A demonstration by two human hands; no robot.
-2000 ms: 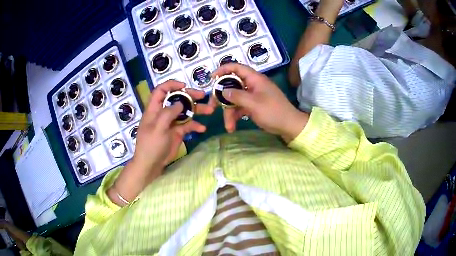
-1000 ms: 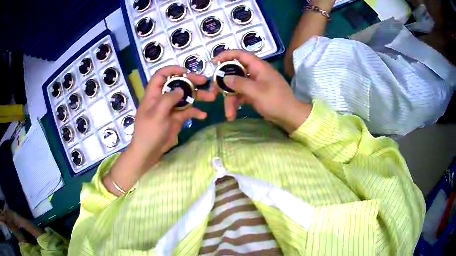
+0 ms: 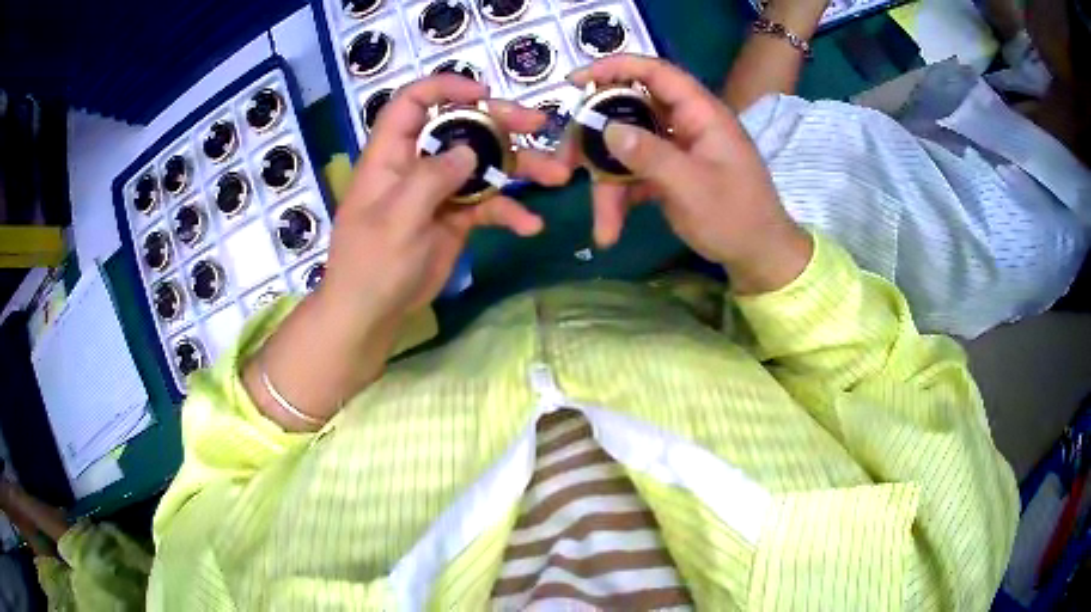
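Note:
My left hand [image 3: 407, 197] holds a round smartwatch head [image 3: 468, 153] by its rim, with the thumb on the black face. White film tabs show at two of its edges. My right hand [image 3: 694, 161] holds a second smartwatch head [image 3: 614, 129], thumb on its black face, with a white tab at its upper left. Both faces point up towards me and look dark. The two watches are side by side, apart, above the near edge of a watch tray [image 3: 491, 81]. The hands hide part of that tray.
A second watch tray [image 3: 248, 245] lies at the left, some pockets empty. Printed sheets [image 3: 93, 371] lie beyond it. Dark blue stacked trays [image 3: 156, 48] stand at the upper left. A person in a pale striped smock [image 3: 891, 197] sits at the right, an arm on the bench.
Both hands have moved up and slightly right in the view, still holding the watches, which look larger now. The neighbour's arm and smock show slightly further right.

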